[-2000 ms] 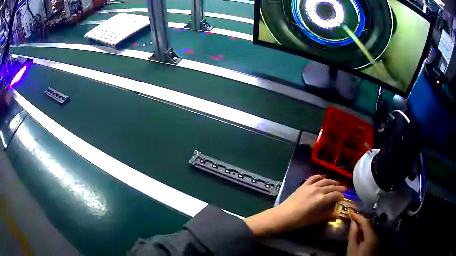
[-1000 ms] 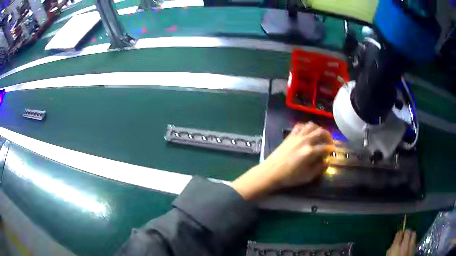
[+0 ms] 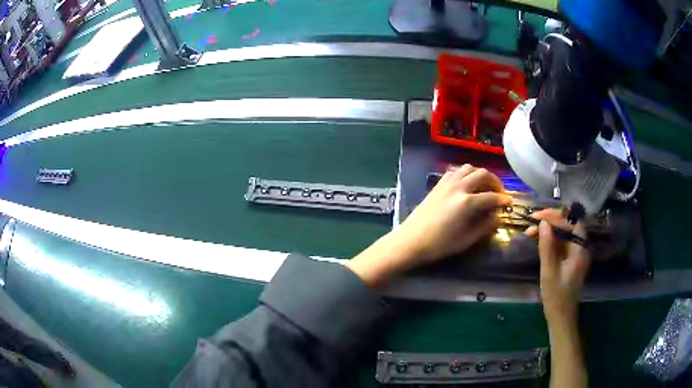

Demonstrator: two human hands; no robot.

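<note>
A bar housing [image 3: 522, 211] lies on the dark base plate [image 3: 455, 276] under the white microscope head [image 3: 529, 151], lit gold at its left part. My left hand [image 3: 459, 212] holds its left end, and the fingers hide that end. My right hand [image 3: 560, 258] holds a slim dark tool [image 3: 570, 236], perhaps tweezers, like a pen. Its tip points left at the lit part of the bar, close to my left fingertips. Whether the tip touches the bar cannot be told.
A red divided bin [image 3: 476, 102] with small pieces stands behind the plate. Other bars lie on the green belt to the left [image 3: 319, 195], far left [image 3: 55, 176] and in front [image 3: 461, 367]. A clear plastic bag [image 3: 668, 341] is at the right edge. The monitor stand [image 3: 438, 21] is at the back.
My right hand has gone from the lower right, where it held an orange stick, back to the bar, now with a dark tool. My left hand stays at the bar. The view has shifted.
</note>
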